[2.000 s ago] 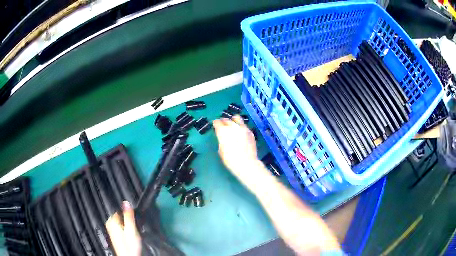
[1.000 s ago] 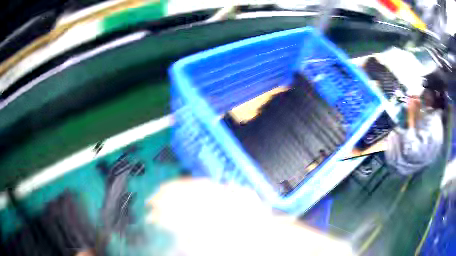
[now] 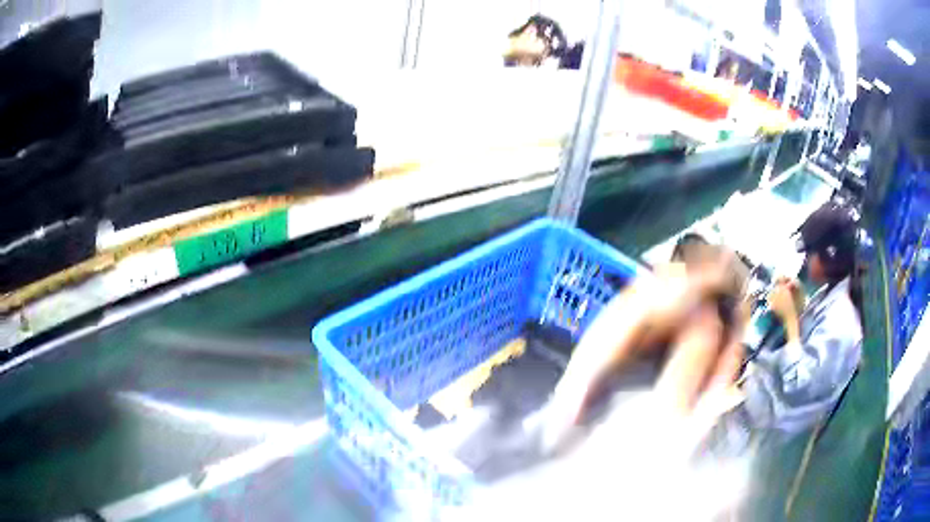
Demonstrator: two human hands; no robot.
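Observation:
The blue crate (image 3: 369, 432) stands in the lower middle of the head view. Dark blurred bars (image 3: 515, 393) and a tan cardboard liner (image 3: 471, 379) show inside it. My two forearms reach from the bottom across the crate's right side, overexposed and blurred. My left hand (image 3: 663, 301) and my right hand (image 3: 714, 342) overlap near the crate's far right corner. Their fingers are smeared, so I cannot tell whether they hold anything. The arms hide the crate's right part. The small black parts and the slotted tray are not in view.
Stacked black trays (image 3: 240, 143) stand on the upper shelf (image 3: 449, 189), which has a green label. A metal post (image 3: 586, 133) rises behind the crate. A seated person (image 3: 816, 352) works at the right. Another person's head (image 3: 538, 43) shows beyond the shelf.
The view has swung up and right, bringing in the shelf and tray stacks. The small parts and slotted tray have left view. Both my hands are now extended past the crate's right side.

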